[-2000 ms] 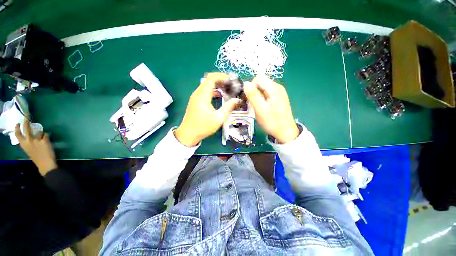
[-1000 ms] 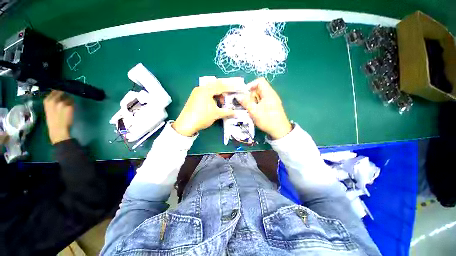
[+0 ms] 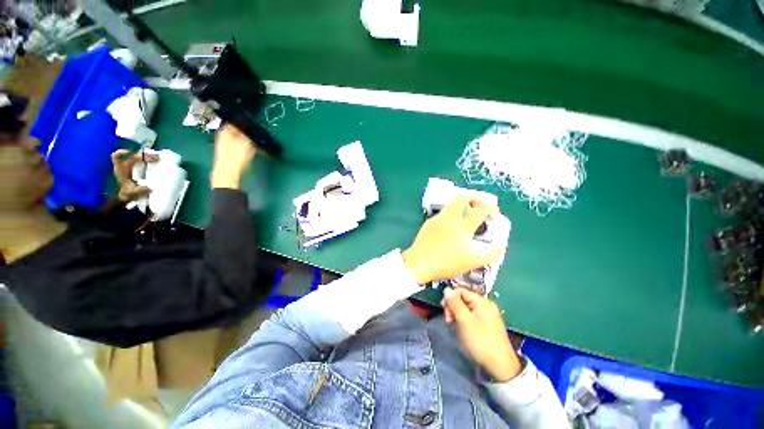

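A white camera housing (image 3: 500, 240) lies on the green bench in front of me, its opening up. My left hand (image 3: 452, 240) lies over its upper part with the fingers on it, and hides much of it. My right hand (image 3: 477, 323) is at the housing's near end, thumb and finger pinched together by the wires there; what is between the fingertips is too small to tell. A second white housing (image 3: 339, 201) with an angled arm and loose wires lies on the bench to the left.
A tangled heap of white sealing rings (image 3: 536, 163) lies beyond my hands. Dark camera modules (image 3: 737, 243) lie at the right. A blue bin (image 3: 574, 369) with white parts is below the bench edge. A neighbour's hand (image 3: 232, 155) is at a black fixture (image 3: 224, 80) on the left.
The view has turned left, showing the neighbour and a white unit on the far belt. My right hand has moved from the housing's upper part to its near end. My left hand stays on the housing.
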